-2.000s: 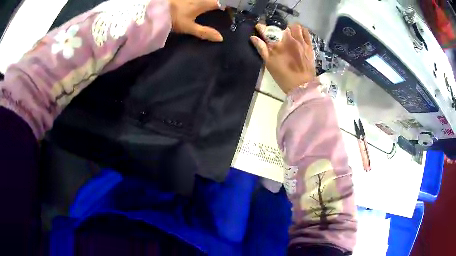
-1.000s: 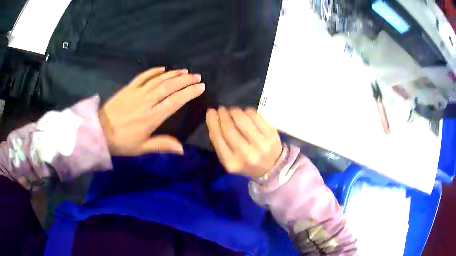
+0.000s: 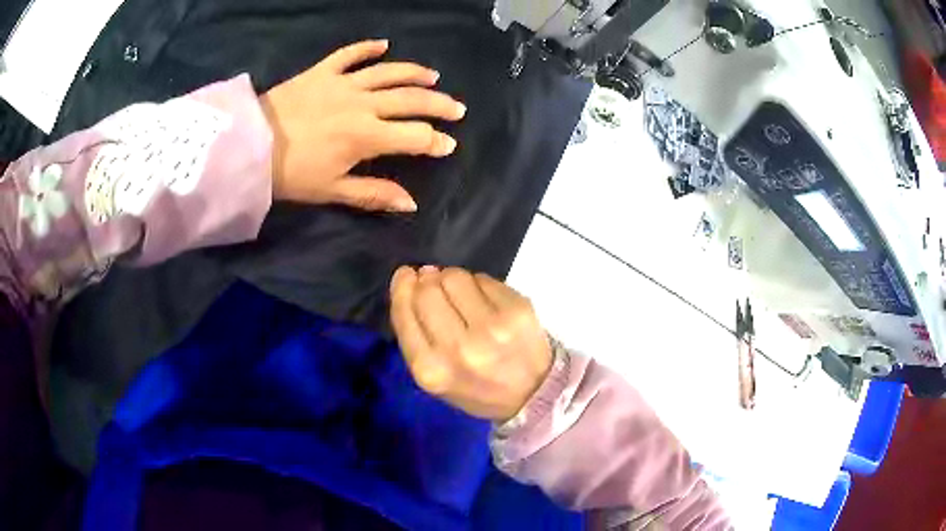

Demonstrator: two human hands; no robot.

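Observation:
A black fabric panel [image 3: 488, 156] lies on the table, its far right corner by the needle area of the sewing machine head [image 3: 612, 47]. My left hand [image 3: 358, 130] lies palm down on the panel, fingers spread, holding nothing. My right hand [image 3: 472, 337] is at the panel's near edge, fingers together and bent over the fabric; its thumb is hidden. The fabric edge appears pinched there. The presser foot area is dark, and contact with the fabric cannot be made out.
Thread snips [image 3: 746, 353] lie on the white table [image 3: 622, 311] at right. The machine's control panel [image 3: 825, 213] has a lit screen. Small silvery pieces [image 3: 679, 135] lie beside the machine head. A blue tub [image 3: 877, 425] is at lower right. A white sheet [image 3: 52, 52] is at upper left.
Both hands have come back from the needle area toward the panel's near part. Since the last earlier frame, my left hand has moved forward over the fabric, and the machine head shows again.

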